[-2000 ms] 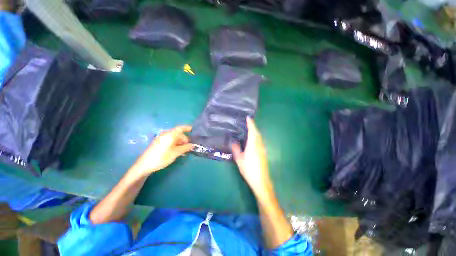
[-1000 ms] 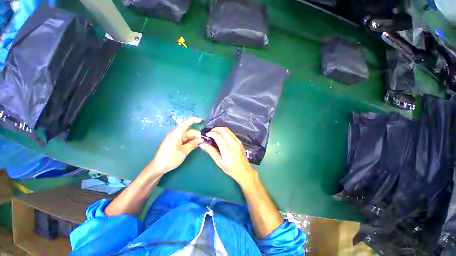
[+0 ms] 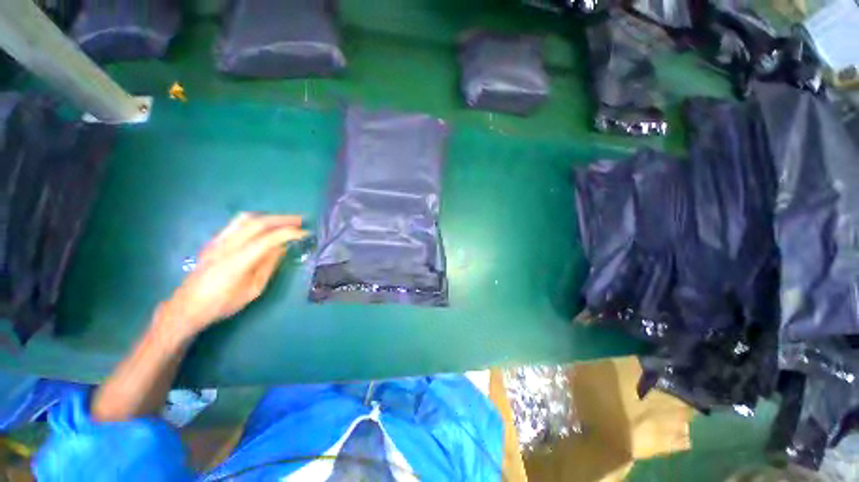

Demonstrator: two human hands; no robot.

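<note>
A filled dark grey-purple bag [image 3: 386, 188] lies flat and unfolded on the green bench [image 3: 509, 329]. Its shiny black mouth end points towards me and looks straight. My left hand [image 3: 235, 268] is blurred, left of the bag and apart from it, with its fingers stretched towards the bag. A small clear glint [image 3: 303, 247] shows by the fingertips; I cannot tell whether it is held. My right hand is not in view.
Folded packets [image 3: 505, 71] stand in a row beyond. Waiting bags [image 3: 640, 226] are piled at right, more [image 3: 42, 207] at left. A grey slanted metal bar [image 3: 75, 66] is at upper left. An open carton [image 3: 603, 414] with crumpled clear film is at lower right.
Both hands have let go of the bag mouth; my left hand has moved left and my right hand has gone out of view. The bag lies straighter. The camera view has shifted.
</note>
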